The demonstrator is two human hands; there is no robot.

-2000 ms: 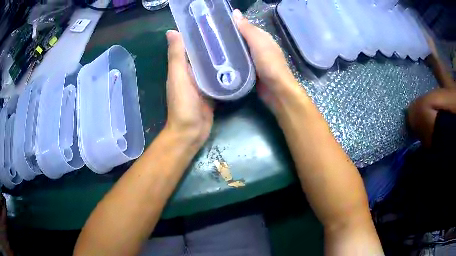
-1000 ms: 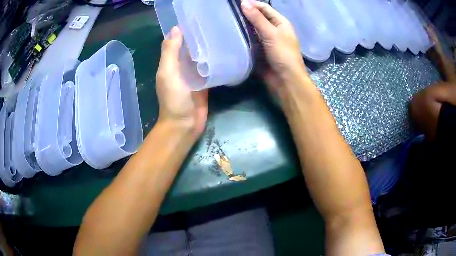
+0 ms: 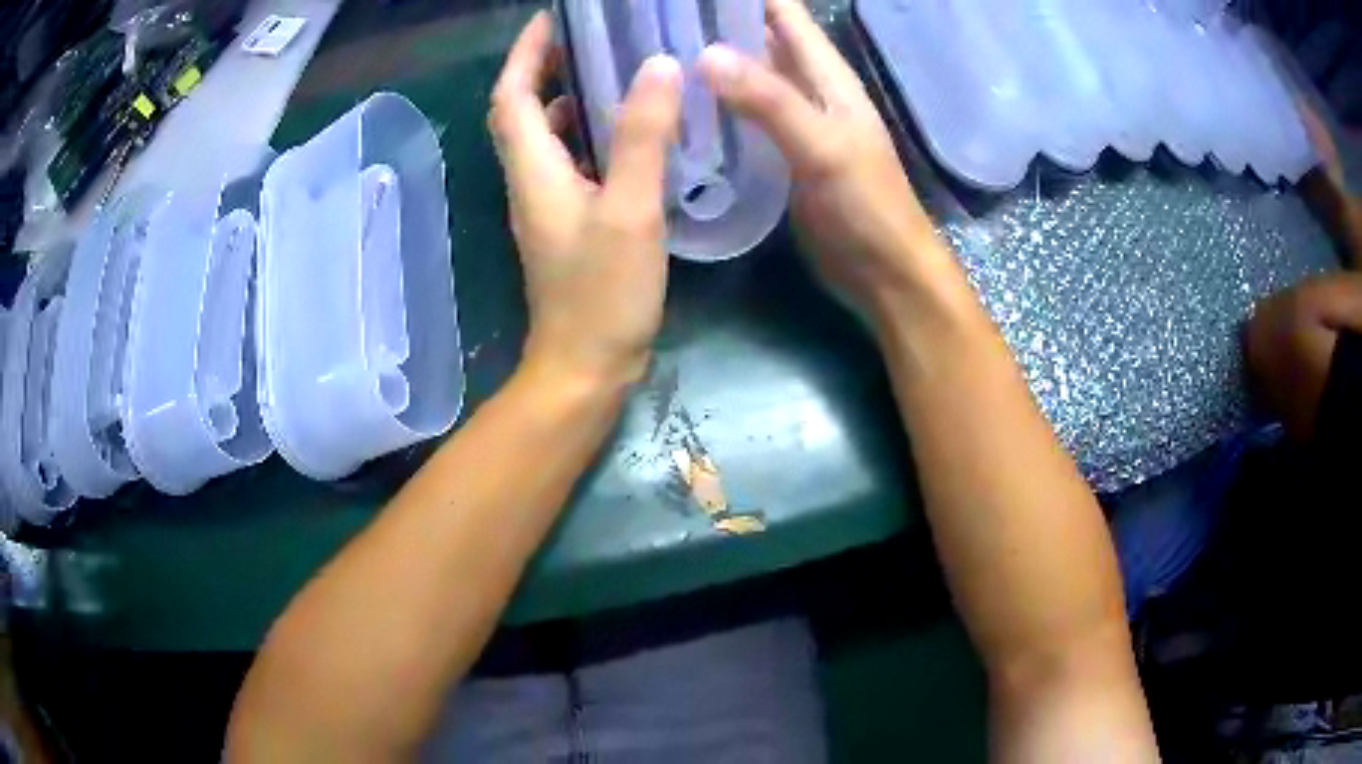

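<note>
A translucent oval housing (image 3: 728,221) is held between my two hands at the top centre, its open side with the inner curl facing me. Its far end is cut off by the picture's top edge. A dark edge shows along its left side. My left hand (image 3: 590,202) grips its left side, with the thumb over the opening. My right hand (image 3: 829,149) grips its right side, with the thumb at the opening. The underside of the housing is hidden.
Several translucent housings (image 3: 351,299) stand in a row at left. Green circuit boards (image 3: 105,112) lie at the upper left. At right, a tight row of units (image 3: 1076,90) lies beside bubble wrap (image 3: 1120,329). Another person's arm (image 3: 1297,351) is at the right edge.
The housing has turned in my hands from its tilted side view, so its open side faces me. My left thumb has moved from its left rim to over the opening.
</note>
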